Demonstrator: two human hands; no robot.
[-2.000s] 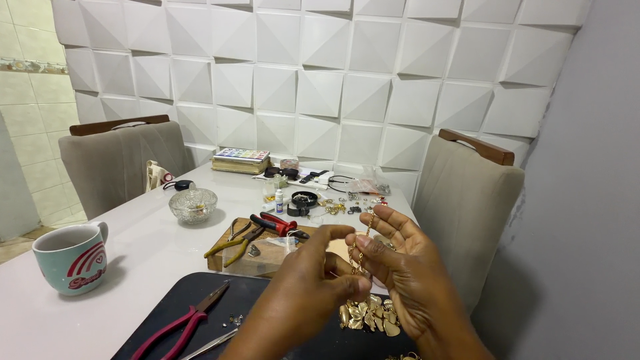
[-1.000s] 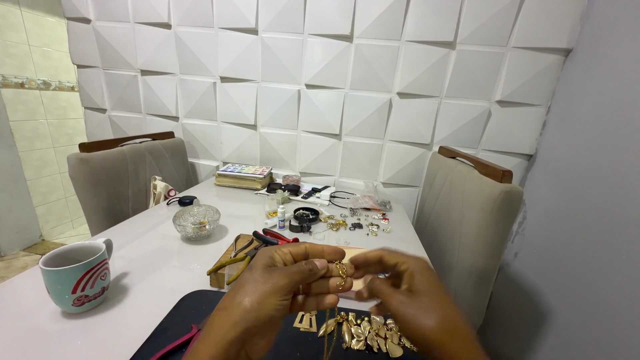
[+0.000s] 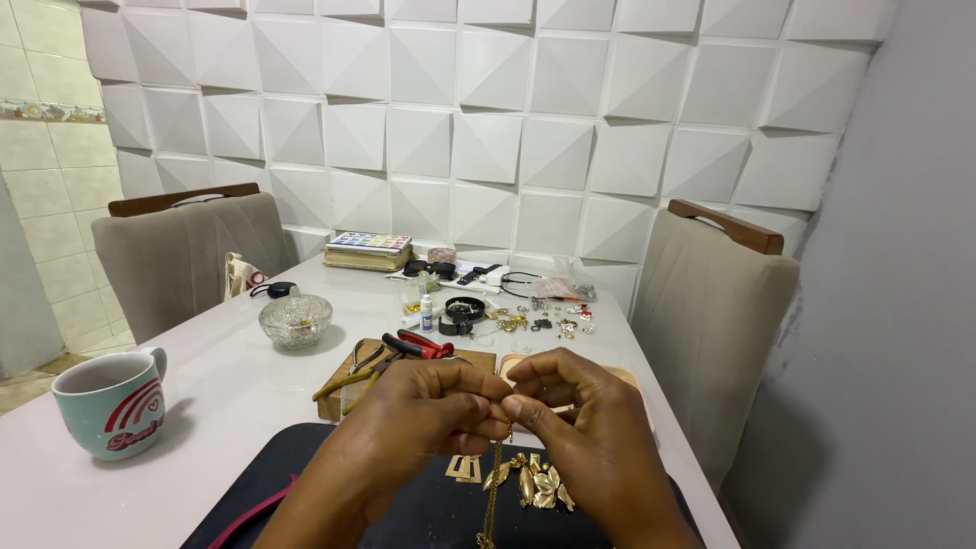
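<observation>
My left hand point(image 3: 438, 412) and my right hand point(image 3: 568, 419) meet at the fingertips above a black mat point(image 3: 415, 511). A gold-coloured chain point(image 3: 493, 488) hangs down from between them to the mat; its upper end is pinched in the fingers and partly hidden. Just behind the chain lie gold-coloured leaf-shaped pieces point(image 3: 545, 488) and flat open-frame pieces point(image 3: 465, 467). The magenta handle of a hand tool point(image 3: 255, 509) shows beside my left forearm.
A wooden box point(image 3: 332, 404) bears pliers with red and black handles point(image 3: 418, 345) and yellow-handled pliers point(image 3: 366, 377). A mug point(image 3: 114, 404) and a lidded glass bowl point(image 3: 295, 320) stand left. Behind are jewellery parts point(image 3: 511, 320), a small bottle point(image 3: 426, 314) and stacked books point(image 3: 367, 252).
The chain hangs lower, below my hands, than two seconds ago, when it was stretched up between the fingers. My fingertips have come together. The view has shifted slightly.
</observation>
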